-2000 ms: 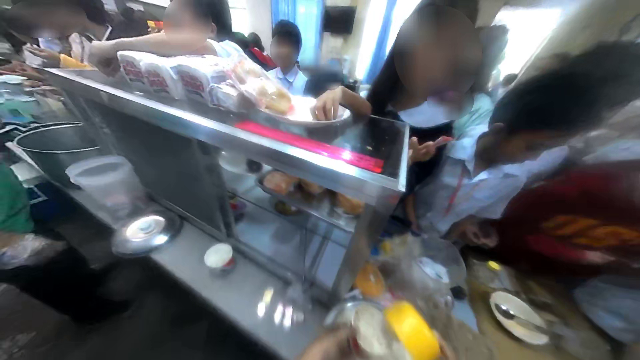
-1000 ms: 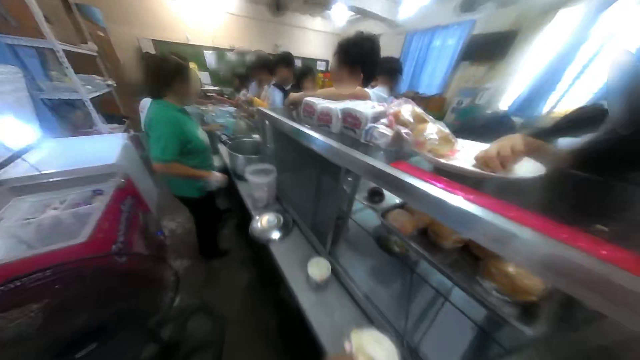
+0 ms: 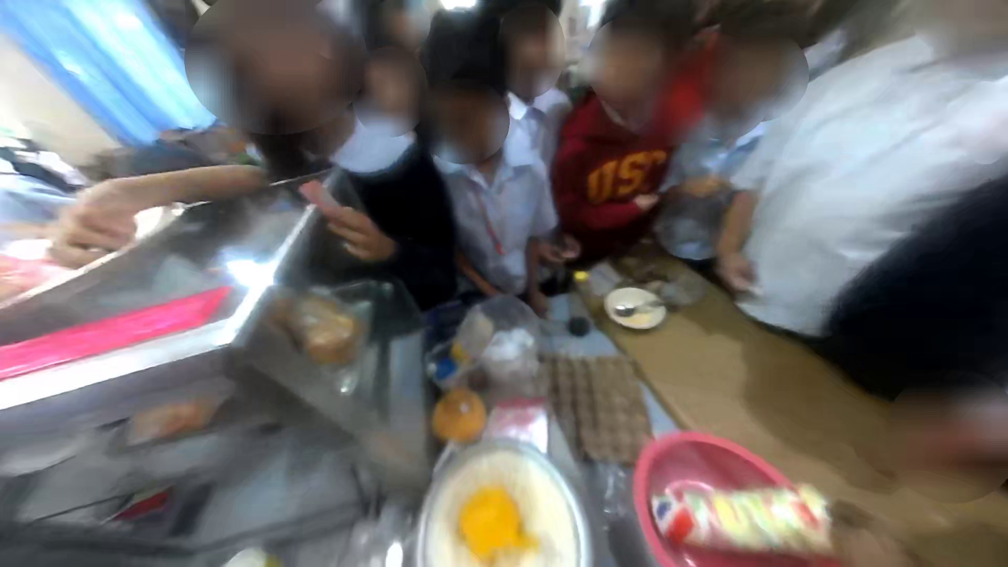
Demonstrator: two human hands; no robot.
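Observation:
Neither my left hand nor my right hand can be made out. At the bottom centre, a round container [image 3: 445, 504] holds pale contents with a bright yellow mass on top. To its right is a pink plastic basin [image 3: 650, 480], with a colourful printed packet [image 3: 748, 516] lying across it. A blurred brown patch touches the packet's right end; whether it is a hand cannot be told. Behind the round container are an orange-lidded jar [image 3: 459, 415], a clear plastic bag [image 3: 512, 350] and a cardboard egg tray [image 3: 598, 405].
A metal and glass display case [image 3: 260, 315] with a pink strip [image 3: 118, 331] fills the left. Several people stand behind the counter; one reaches an arm over the case. A white plate [image 3: 635, 308] with a spoon is on the brown table [image 3: 756, 394] at right.
The view has swung right, away from the aisle and the person in green. The pink basin and packet now show at the bottom right.

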